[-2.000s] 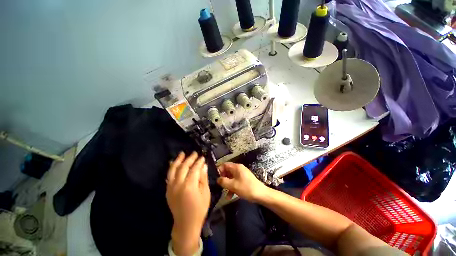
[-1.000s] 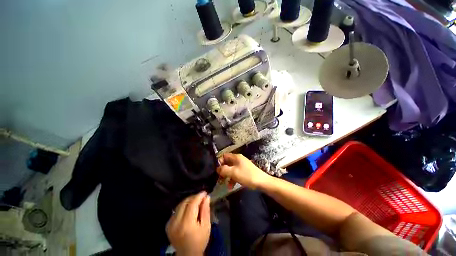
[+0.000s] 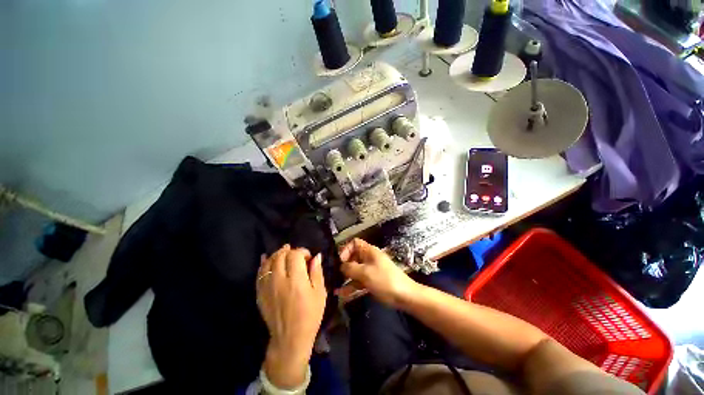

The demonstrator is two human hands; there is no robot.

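Black fabric [image 3: 208,254] lies in a heap left of the overlock machine [image 3: 351,131], with its right edge at the machine's presser area. My left hand [image 3: 292,301] rests palm down on the fabric, fingers slightly bent and pressing on it. My right hand [image 3: 374,271] pinches the fabric's right edge between thumb and fingers, just below the machine's front. The needle area is dark and its detail cannot be made out.
A lit smartphone [image 3: 486,181] lies right of the machine. Black thread cones [image 3: 332,42] stand behind it, beside an empty spool disc [image 3: 567,119]. Lint waste [image 3: 413,254] hangs at the table edge. A red basket [image 3: 533,297] is lower right, purple fabric [image 3: 617,100] upper right.
Compared with one second ago, my left hand has moved up and forward on the fabric, nearer the machine. My right hand stays at the fabric edge. The view has shifted slightly.
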